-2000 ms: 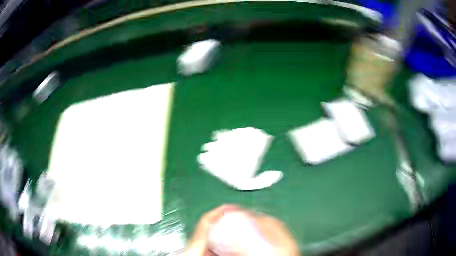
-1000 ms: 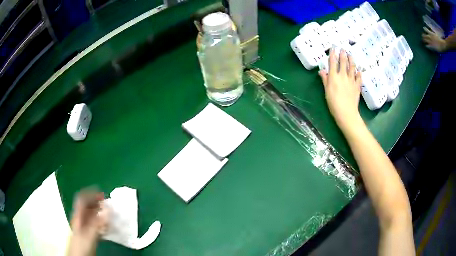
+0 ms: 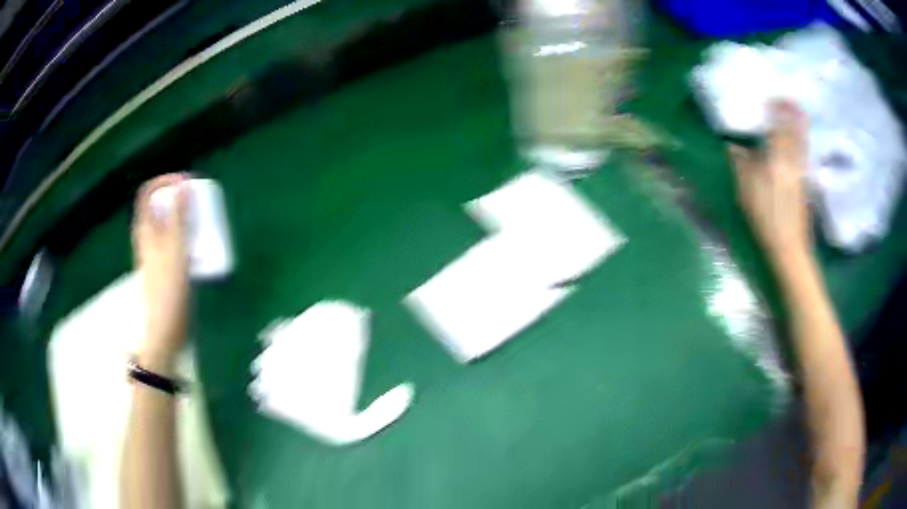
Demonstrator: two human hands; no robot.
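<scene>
The frame is blurred by motion. My left hand (image 3: 164, 234), with a dark band on the wrist, is at the left near the far dark strip. Its fingers are around a white adapter (image 3: 210, 229). My right hand (image 3: 778, 174) reaches to the far right, its fingertips on the near left side of a group of white adapters (image 3: 850, 139). The blur hides whether it grips one of them.
A white glove (image 3: 316, 373) lies flat in the middle left. Two white pads (image 3: 492, 298) overlap right of it. A bottle (image 3: 567, 84) stands beyond them. A white paper sheet (image 3: 94, 348) lies under my left forearm. Shiny tape (image 3: 736, 298) runs down the right side.
My left hand has moved up and away from beside the glove and now holds an adapter at the far strip. My right hand is still at the adapter group. The view has shifted left.
</scene>
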